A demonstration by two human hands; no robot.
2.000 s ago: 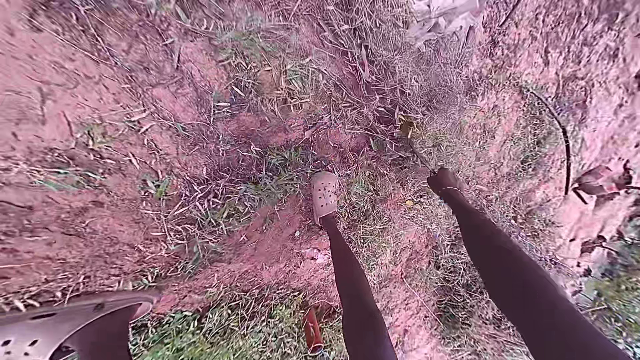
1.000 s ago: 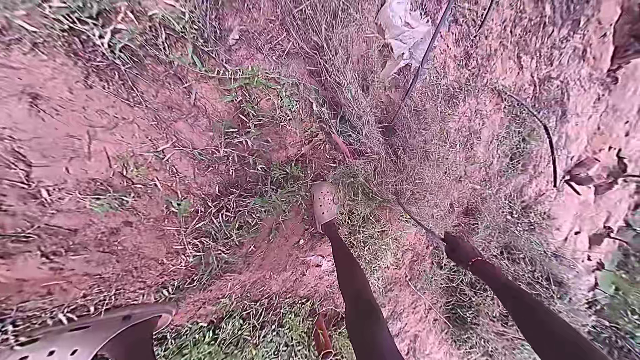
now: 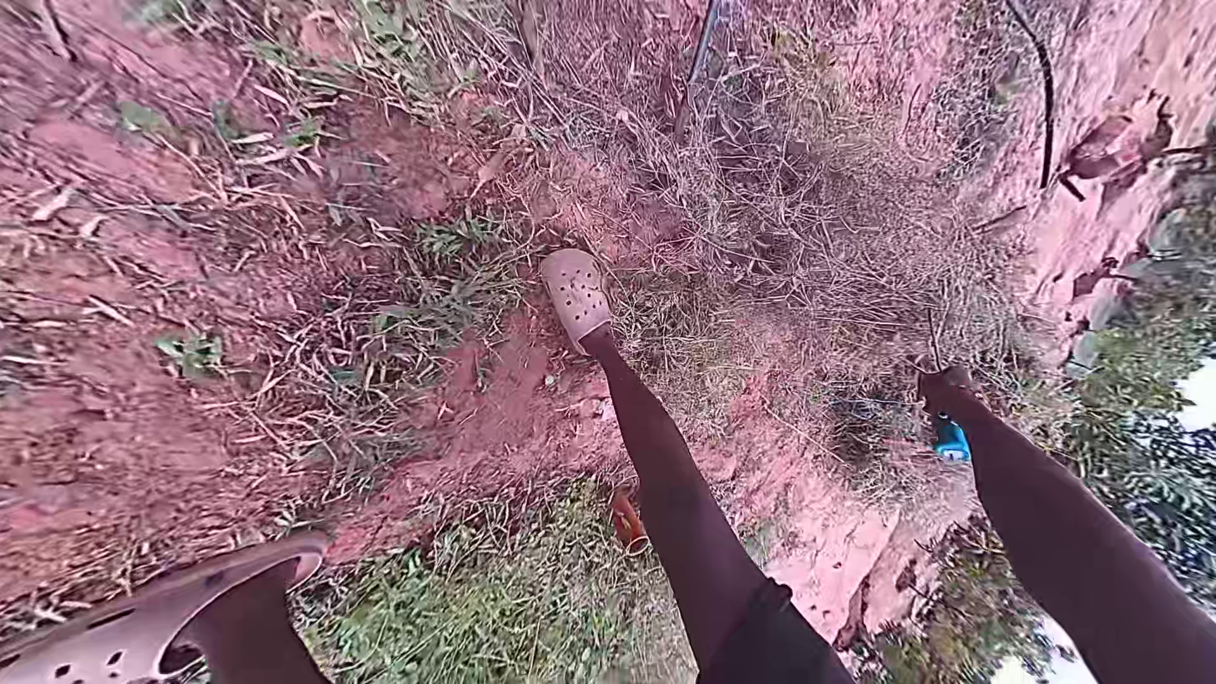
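My right hand (image 3: pixel 945 385) is at the right, low over dry grass, its fingers closed. A thin dark stick-like tool (image 3: pixel 934 340) rises from the fist; blur hides its exact kind. Just below the wrist shows a small bright blue object (image 3: pixel 952 439), partly behind the forearm; whether the hand touches it cannot be told. The left hand is out of view. One foot in a pale perforated clog (image 3: pixel 575 296) stands on the reddish soil near the centre; the other clog (image 3: pixel 123 617) is at the lower left.
Cut dry grass and stalks (image 3: pixel 741 218) cover the soil. An orange-brown object (image 3: pixel 628 521) lies beside the leg. A dark rod (image 3: pixel 703 52) leans in from the top edge, and a curved dark stick (image 3: pixel 1045 104) lies at the upper right. Leafy plants (image 3: pixel 1149 408) stand at the right.
My right hand, earlier extended nearer the centre with the thin tool pointing up and left, is now farther right. The blue object has come into view. The white crumpled sheet at the top has left the view.
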